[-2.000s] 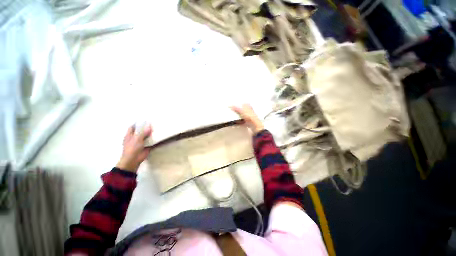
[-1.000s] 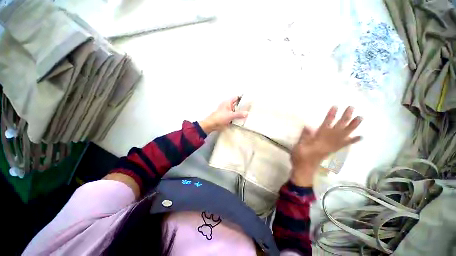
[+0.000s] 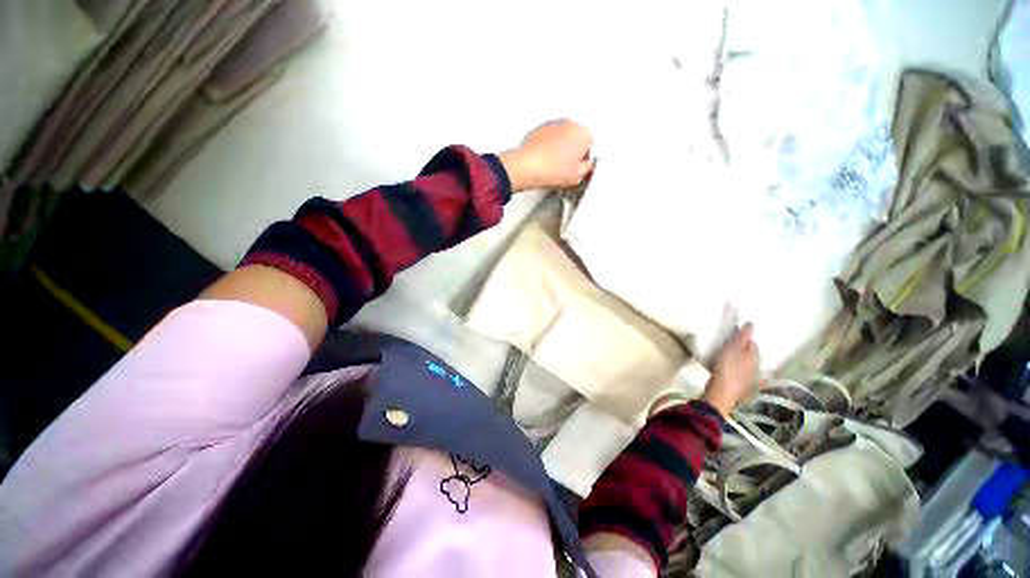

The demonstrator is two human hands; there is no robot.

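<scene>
A beige tote bag [image 3: 587, 327] lies folded on the white table in front of me, its dark edge running between my hands. My left hand [image 3: 553, 156] is closed on the bag's upper left corner and lifts it a little. My right hand [image 3: 734, 367] is at the bag's right end, fingers near the corner; the fingertips are blurred, and whether they grip the cloth is unclear. A strap hangs from the bag's near side toward my apron.
A stack of folded bags [image 3: 113, 96] lies at the far left. A tangled heap of bags [image 3: 937, 248] lies at the right, with more bags and looping handles [image 3: 813, 485] nearer me. Whitish-blue pieces [image 3: 830, 186] and clear plastic lie at the table's far side.
My left hand has closed on the bag's corner and raised it. My right hand, spread above the bag before, has moved down to its right end. The view has turned.
</scene>
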